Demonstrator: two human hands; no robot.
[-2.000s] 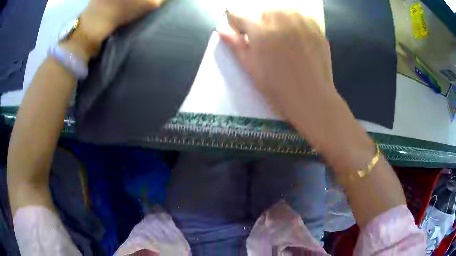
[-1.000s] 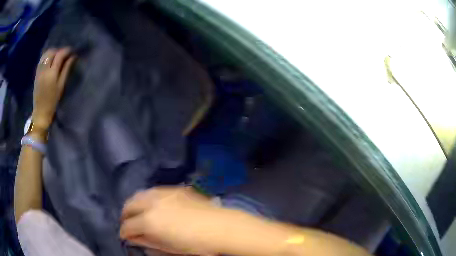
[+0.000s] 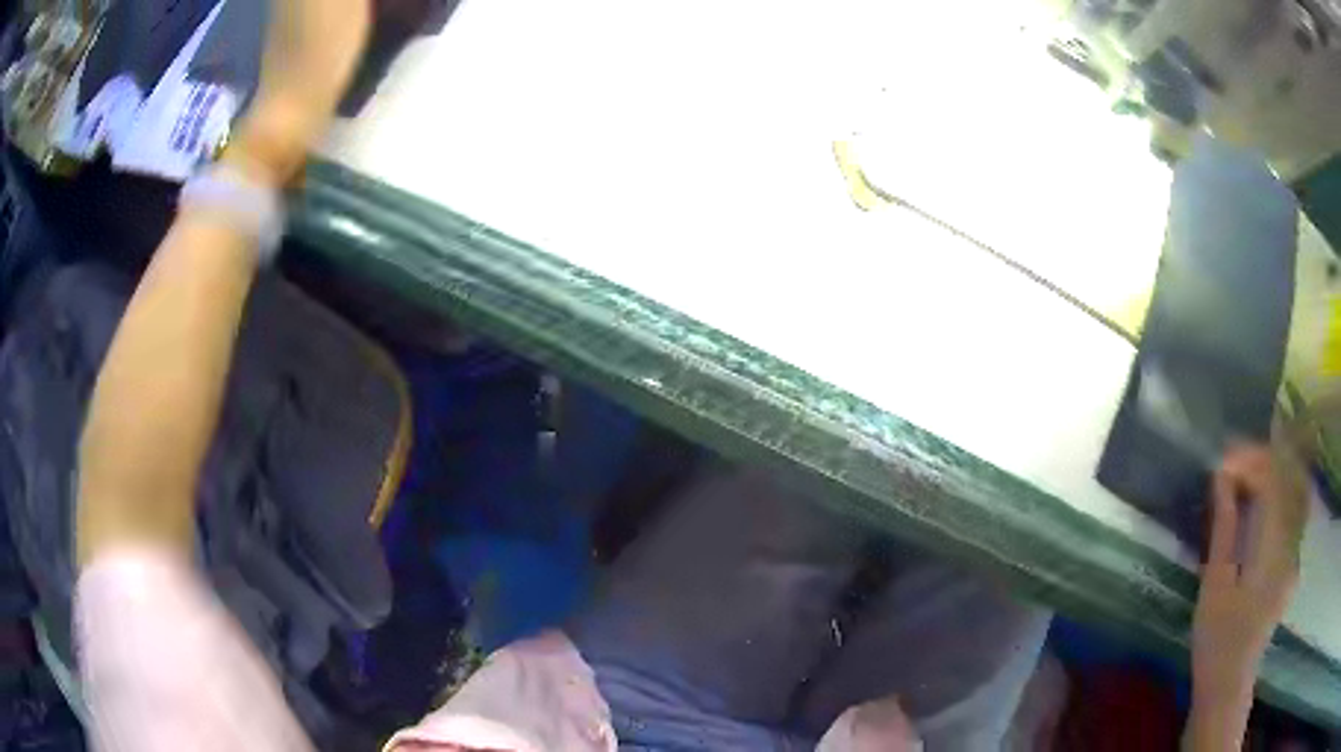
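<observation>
My left hand [image 3: 316, 66] is blurred at the top left, its fingers cut off by the frame's top edge. It is beside dark cloth [image 3: 385, 52] on the white table; whether it grips the cloth cannot be told. My right hand [image 3: 1250, 514] is at the right, its fingers at the lower end of dark rectangular cut pieces [image 3: 1213, 323]. Its grip is unclear. A large dark garment panel [image 3: 309, 470] hangs in folds below the table at the left.
The white table [image 3: 662, 162] has a green ruled front edge [image 3: 706, 375]. A tan notch [image 3: 853, 174] and dark seam mark the bed plate. White barcode papers [image 3: 191, 121] lie far left. A blue item [image 3: 515, 580] is below the table, a red one [image 3: 1125, 713] at lower right.
The view has swung back right from the lap. My left hand has gone from the hanging cloth up to the table's left; my right hand has moved from the lap to the cut pieces.
</observation>
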